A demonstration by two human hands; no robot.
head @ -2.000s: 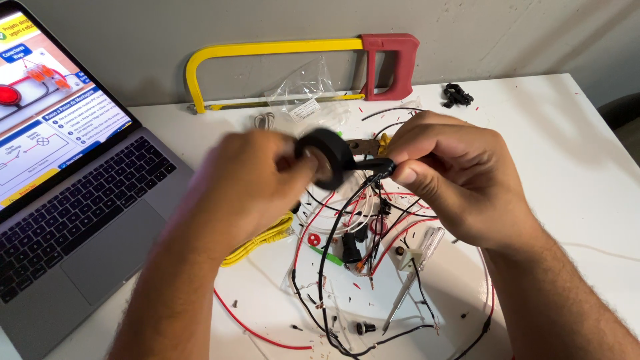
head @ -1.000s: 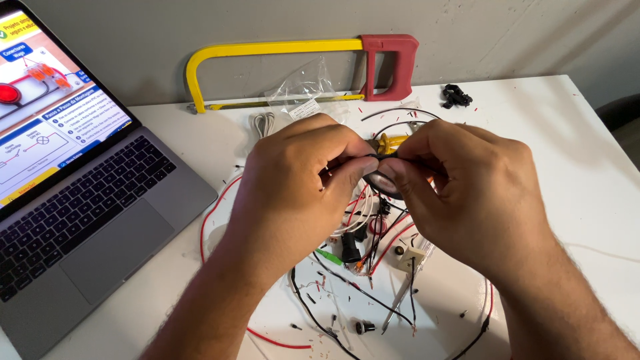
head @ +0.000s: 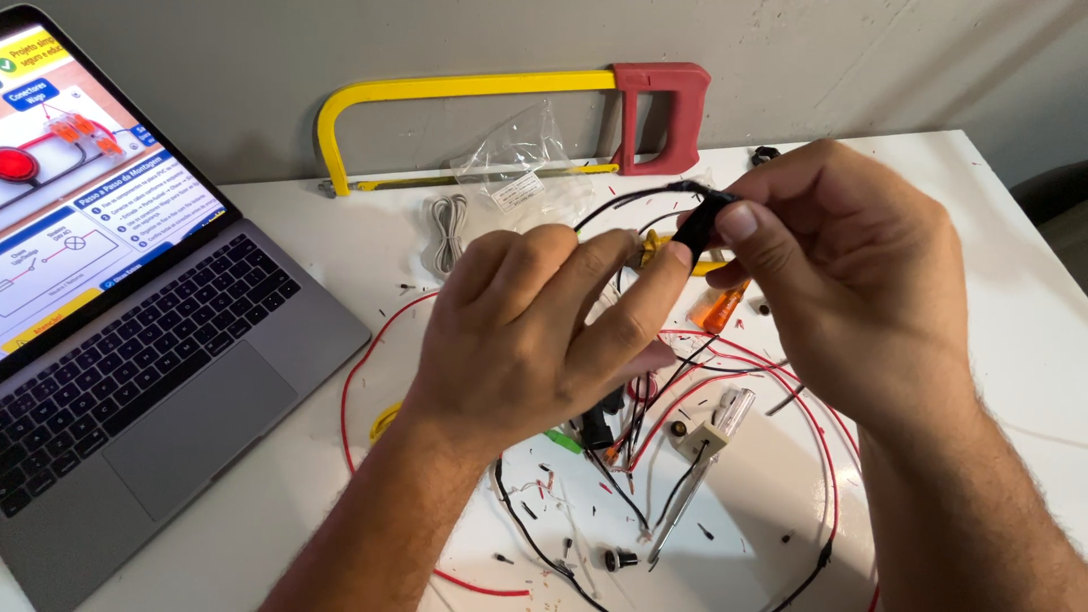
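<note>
Between thumb and fingers, my right hand point(head: 841, 263) holds the end of a black wire point(head: 654, 192), where black electrical tape point(head: 699, 228) is wrapped or hangs down. My left hand point(head: 544, 340) is at the tape's lower part, its index fingertip against it; its thumb and the tape roll are mostly hidden. Below the hands, red wires point(head: 829, 442) and black wires point(head: 518, 510) lie in loose loops. A screwdriver with a clear handle point(head: 733, 412) lies beside a small beige block point(head: 704, 439). An orange piece point(head: 722, 310) lies under my right hand.
An open laptop point(head: 195, 399) stands at the left. A hacksaw with a yellow frame point(head: 467, 84) and red handle leans near the wall, with a clear plastic bag point(head: 527, 161) before it. A bundled grey cable point(head: 447, 234), a small black push button point(head: 620, 558) and wire scraps lie about.
The tape roll, plain in my left hand two seconds ago, is now mostly hidden. Both hands came together on the wire; now my left hand is lower and more spread, and my right hand is higher.
</note>
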